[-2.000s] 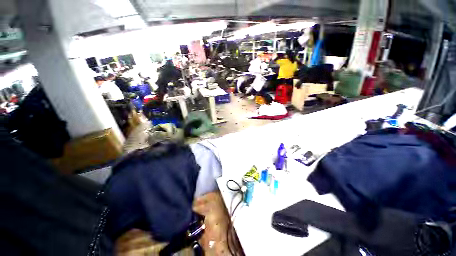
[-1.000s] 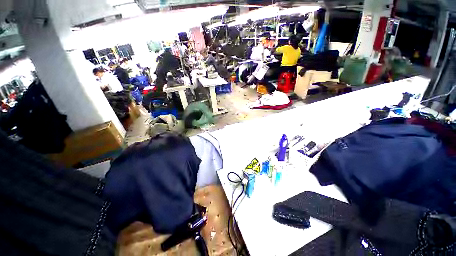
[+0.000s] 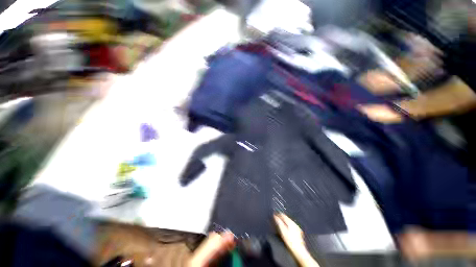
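Observation:
The frame is motion-blurred. A dark grey tweed jacket (image 3: 261, 161) lies spread on the white table, its hem towards me and its sleeves out to both sides. Pale speckled trim shows as streaks on its front. My left hand (image 3: 215, 246) is at the hem's left corner, cut off low in the picture. My right hand (image 3: 288, 232) lies at the hem near the middle, fingers pointing up the jacket. Blur hides whether either hand grips the cloth. A small green thing (image 3: 237, 257) shows beside my left hand.
A folded navy garment (image 3: 229, 86) lies beyond the jacket. Navy coats (image 3: 417, 167) with maroon parts lie right, where another person's forearms (image 3: 443, 100) reach in. A purple bottle (image 3: 147, 132) and teal tool (image 3: 138, 189) are left on the white table (image 3: 172, 208); a wooden board (image 3: 141, 241) is lower left.
The view has swung right and down, so the bottle and teal tool sit further left. The whole jacket, both my hands and another person's arms have come into view.

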